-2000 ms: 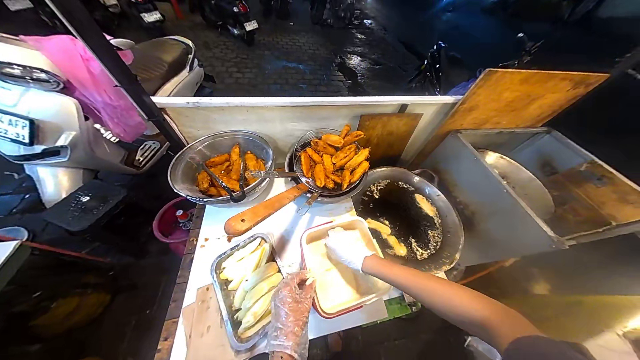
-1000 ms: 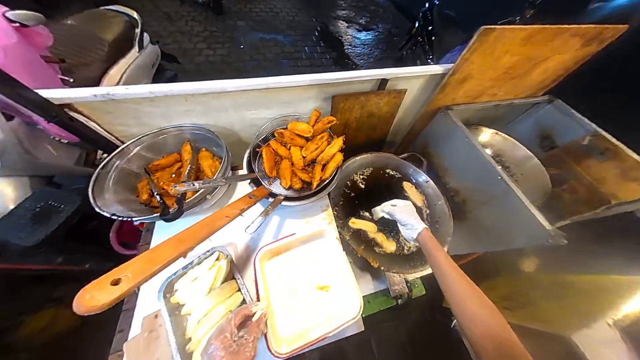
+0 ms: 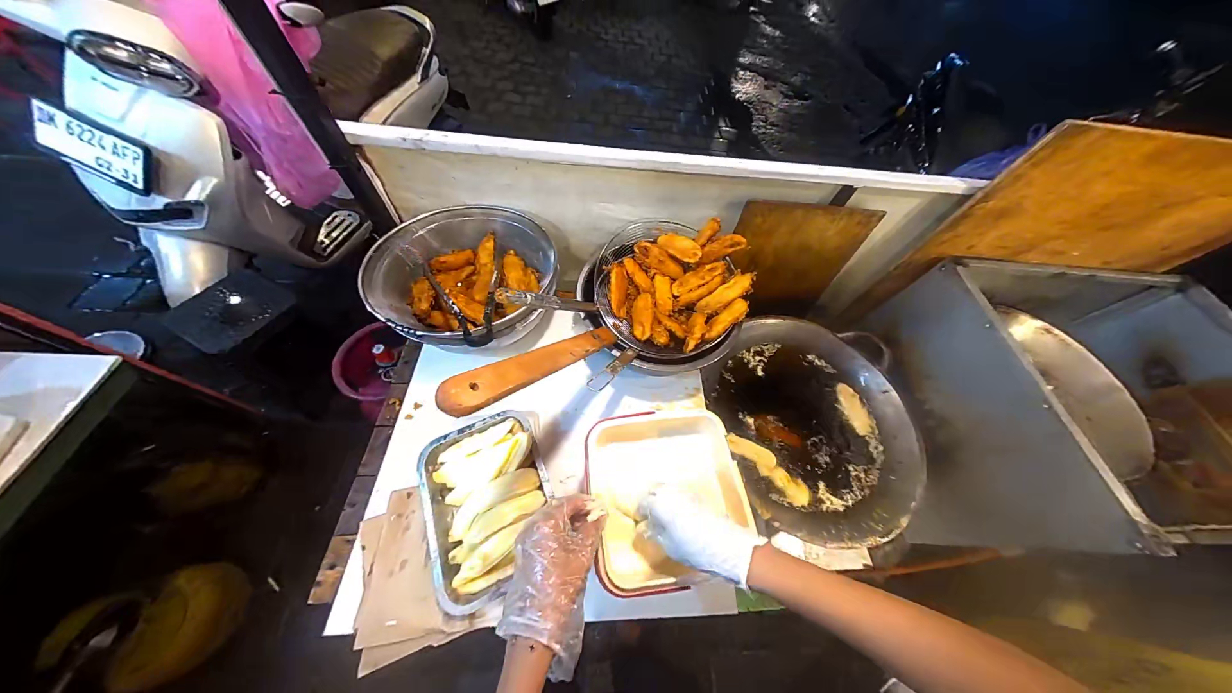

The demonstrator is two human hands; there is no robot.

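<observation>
My right hand [image 3: 701, 534], in a white glove, dips its fingers into pale batter [image 3: 664, 462] in a cream rectangular tub with a red rim [image 3: 589, 472]; its fingertips are hidden. At the tub's left edge is my left hand [image 3: 563, 539], in a clear plastic glove, its fingertips bunched; whether it holds anything is unclear. Peeled bananas [image 3: 496, 500] lie in a metal tray [image 3: 431, 539] just left of it. To the right, battered pieces [image 3: 770, 470] fry in dark oil in a wok [image 3: 900, 462].
Fried bananas [image 3: 683, 279] fill a wire skimmer with a wooden handle [image 3: 525, 371]. Behind the tray, a metal bowl [image 3: 380, 289] holds more fried pieces and black-tipped tongs [image 3: 462, 322]. Cardboard [image 3: 395, 587] lies at the left edge. A metal enclosure [image 3: 982, 423] stands right of the wok.
My right hand has moved from over the wok back to the batter tub. My left hand has shifted from the banana tray to the tub's left edge.
</observation>
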